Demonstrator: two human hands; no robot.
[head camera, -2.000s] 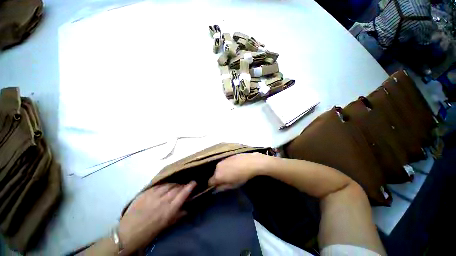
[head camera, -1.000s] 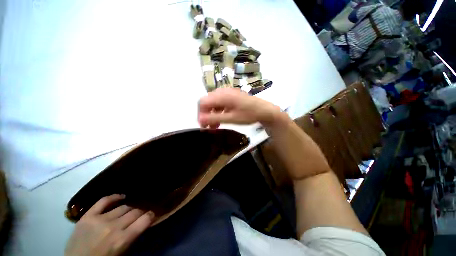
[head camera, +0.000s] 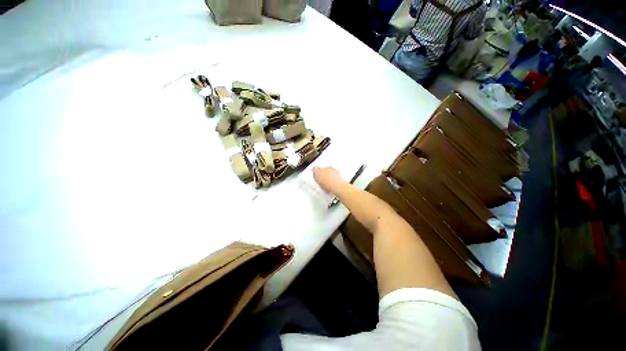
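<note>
An open brown tote bag (head camera: 213, 277) lies tilted at the near edge of the table, with a small shiny stud on its upper panel and its dark inside facing me. My right hand (head camera: 328, 180) is stretched out over a small white stack (head camera: 315, 192), just below the strap bundles; its fingers look bent, and whether they grip anything cannot be told. A slim dark stick (head camera: 357, 173) lies beside that hand. The khaki strap bundles (head camera: 277, 134) with white bands lie in a pile left of and beyond my hand. My left hand is out of the picture.
A row of finished brown bags (head camera: 429, 185) stands close together along the right edge, beside my right forearm. Two grey-beige bags (head camera: 235, 10) stand at the far edge. White sheets (head camera: 103, 178) cover the left of the table (head camera: 357, 75). A person in striped clothing (head camera: 445, 20) is beyond it.
Both hands were at the bag's mouth; my right hand has lifted away and reached out to the white stack. My left hand has gone out of view. The camera has turned to the right.
</note>
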